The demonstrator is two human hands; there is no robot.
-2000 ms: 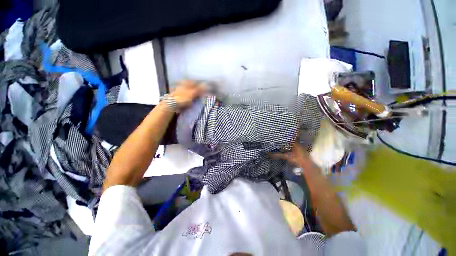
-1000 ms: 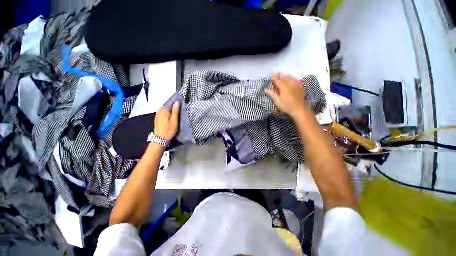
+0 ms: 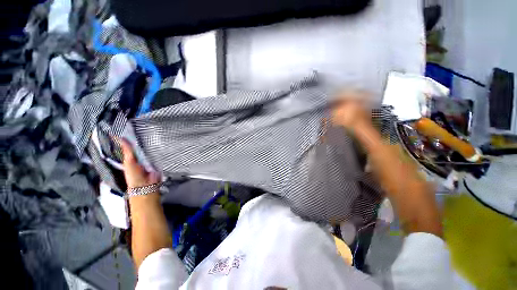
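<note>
The black-and-white checked garment is stretched out sideways across the narrow board, in front of my body. My left hand holds its left end near the garment pile, with the fingers partly hidden by the cloth. My right hand is blurred and is at the upper right part of the garment, gripping the cloth there. The narrow black board shows only a little above the garment's left end. The steam iron is parked at the right, untouched, its tan handle facing up.
The wide black pressing board is at the back. The garment pile with a blue strip is at left. A white rest cloth lies beside the iron. A yellow-green sheet is at lower right.
The garment has been spread wider, its left end drawn left by my left hand. My right hand has moved right and slightly down relative to before. The camera view has shifted.
</note>
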